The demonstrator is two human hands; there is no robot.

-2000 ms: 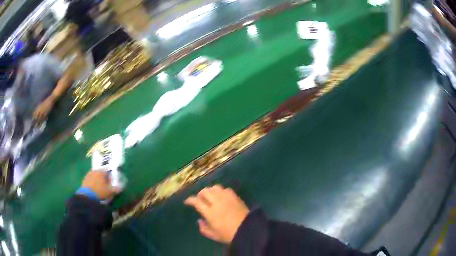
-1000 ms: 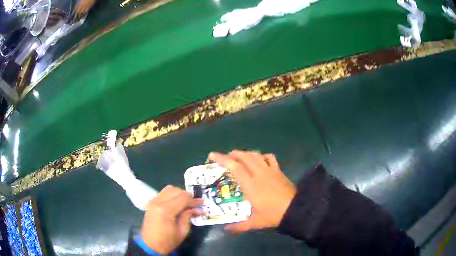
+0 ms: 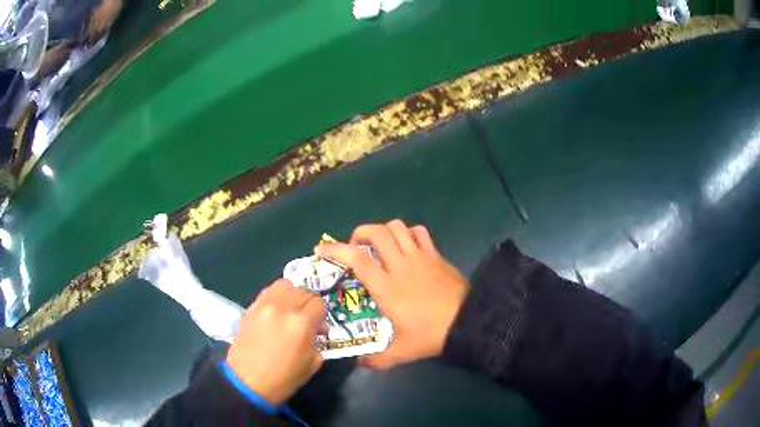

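An open white power strip housing [image 3: 364, 344] lies low in the middle, over the dark bench. It holds a green circuit board [image 3: 360, 314] with a yellow component [image 3: 353, 298], thin wires and brass strips. My right hand [image 3: 412, 292] grips its right side, with the thumb or a finger at a brass piece [image 3: 329, 248] at the top edge. My left hand [image 3: 277, 340] is at the left side, fingers bent down into the housing; its fingertips are hidden. The bagged power cord [image 3: 200, 298] runs up left from my left hand to a white plug [image 3: 158, 225] at the rail.
A worn yellow and brown rail [image 3: 350, 143] separates the dark green bench [image 3: 575, 192] from the brighter green belt [image 3: 250, 100]. White items [image 3: 375, 7] are cut off at the top. A parts tray [image 3: 58, 384] with blue pieces is lower left. Another person's arm shows upper left.
My hands have gone from reaching over the belt to holding the housing above the bench. Since one second ago, the left fingers have closed further over its left side and the view has shifted.
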